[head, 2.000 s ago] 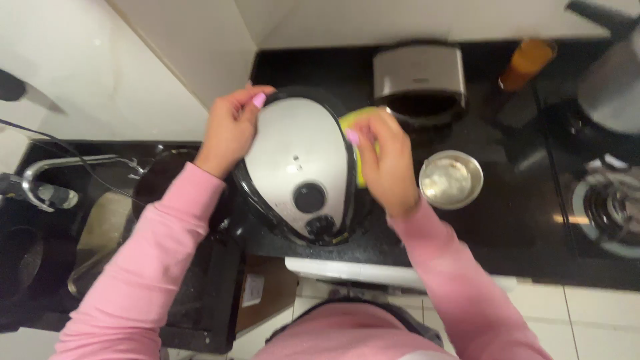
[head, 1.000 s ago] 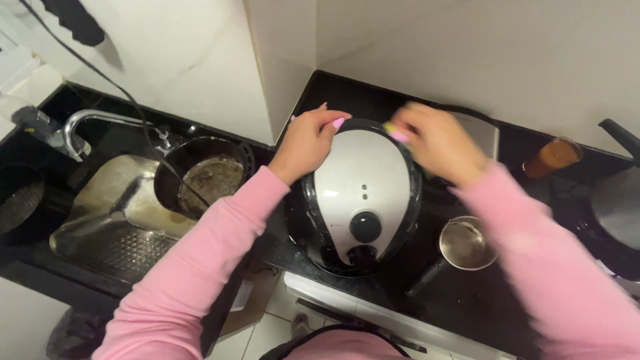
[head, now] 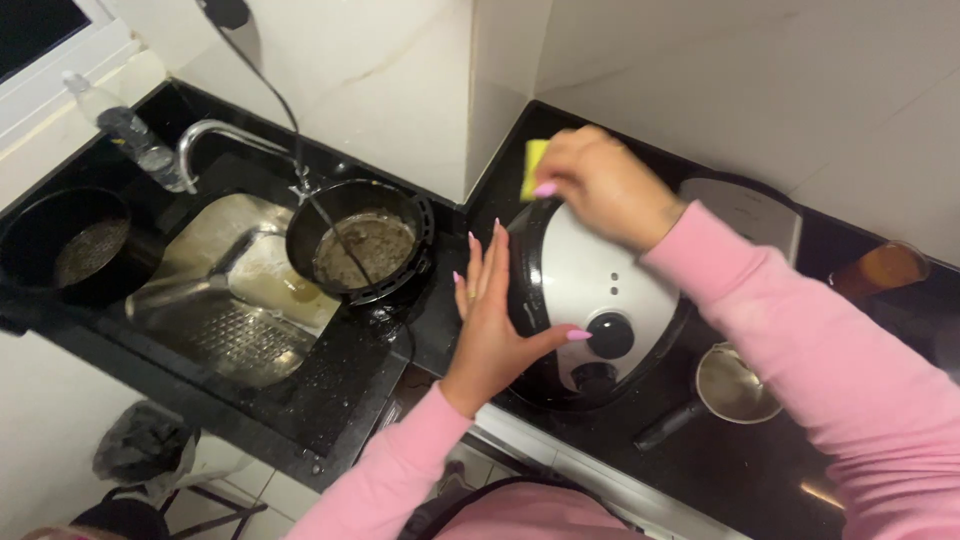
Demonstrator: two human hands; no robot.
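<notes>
An air fryer with a silver top and black sides (head: 600, 262) stands on the black counter. My left hand (head: 495, 330) lies spread against its left side, the thumb on the silver face beside the upper black knob (head: 610, 335). Below that knob is a second dark knob. My right hand (head: 600, 176) grips a yellow sponge (head: 533, 169) at the air fryer's far left edge; the palm side of this hand is hidden.
Left are a steel sink (head: 247, 330), a curved tap (head: 225, 127), a plastic bottle (head: 135, 135), a black basket (head: 360, 289) with murky liquid and a black pot (head: 75, 225). A small saucepan (head: 739, 386), a toaster (head: 742, 214) and an amber glass (head: 885, 266) stand right. A cable (head: 262, 79) hangs over the basket.
My left hand has moved from the air fryer's far edge down to its left side, fingers spread. My right hand with the sponge has moved left along the far edge. The view has shifted toward the sink.
</notes>
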